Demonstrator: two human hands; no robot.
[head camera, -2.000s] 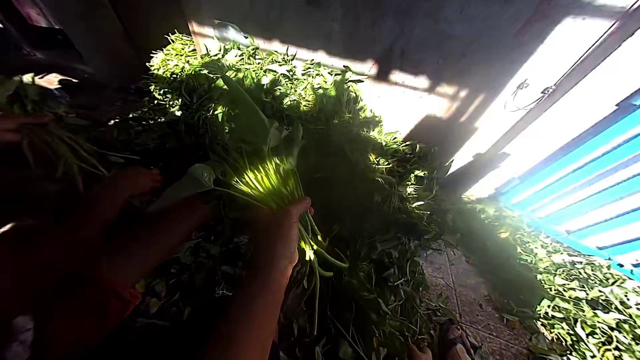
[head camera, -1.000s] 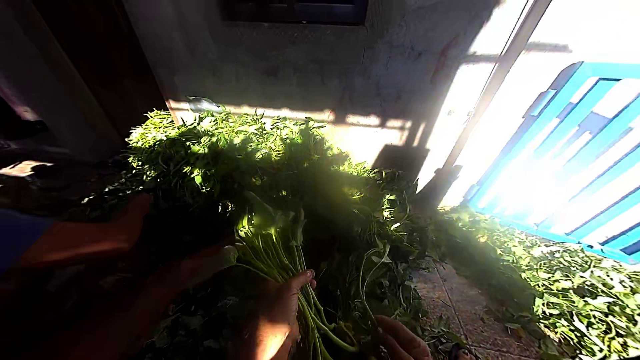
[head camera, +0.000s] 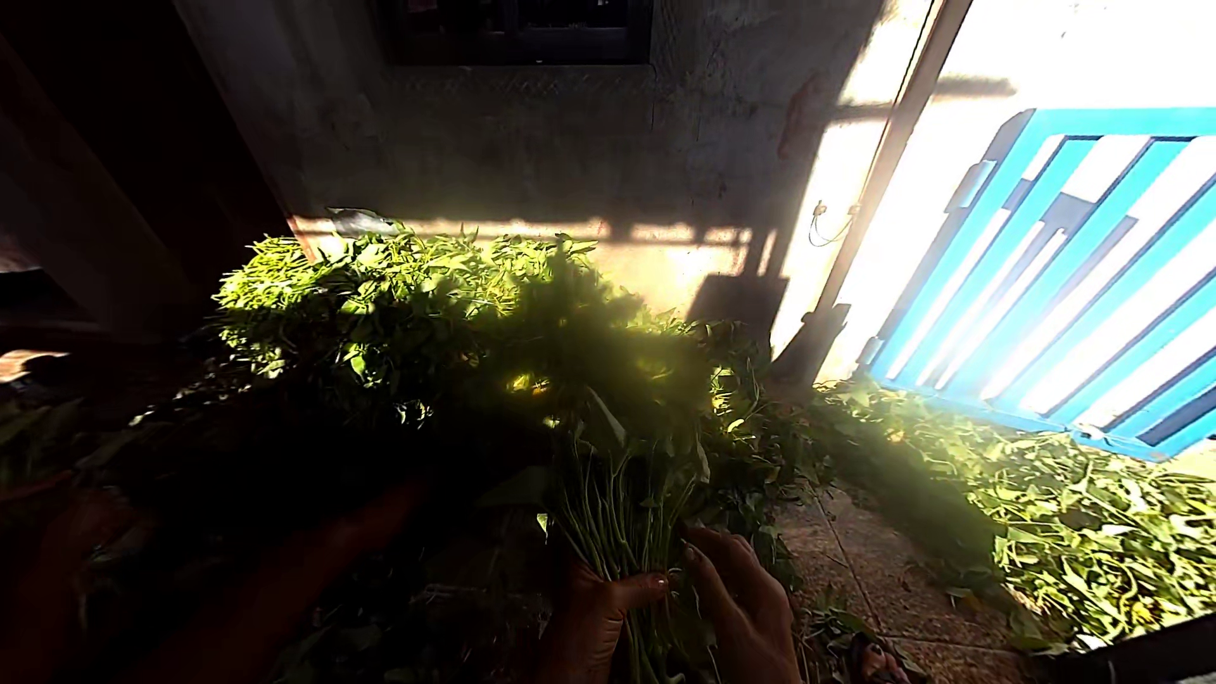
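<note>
A bunch of long-stemmed leafy greens (head camera: 617, 503) stands upright in my left hand (head camera: 598, 617), whose thumb lies across the stems at the bottom centre. Just right of it, my right hand (head camera: 746, 603) is at the edge of the bunch with its fingers curved toward the stems; whether it grips any is unclear in the shade. Behind the bunch, a large heap of the same kind of greens (head camera: 370, 294) lies against the wall, sunlit on its upper left and dark lower down.
Another person's arm (head camera: 313, 560) reaches in from the lower left, dim in shadow. A blue slatted gate (head camera: 1054, 275) stands at the right, with more loose greens (head camera: 1102, 541) on the tiled floor (head camera: 855, 560) below it. A concrete wall (head camera: 532, 142) runs behind the heap.
My right hand, which held a separate stem off to the right one second ago, is now beside the bunch. Two seconds ago it was not visible. The view has tilted up.
</note>
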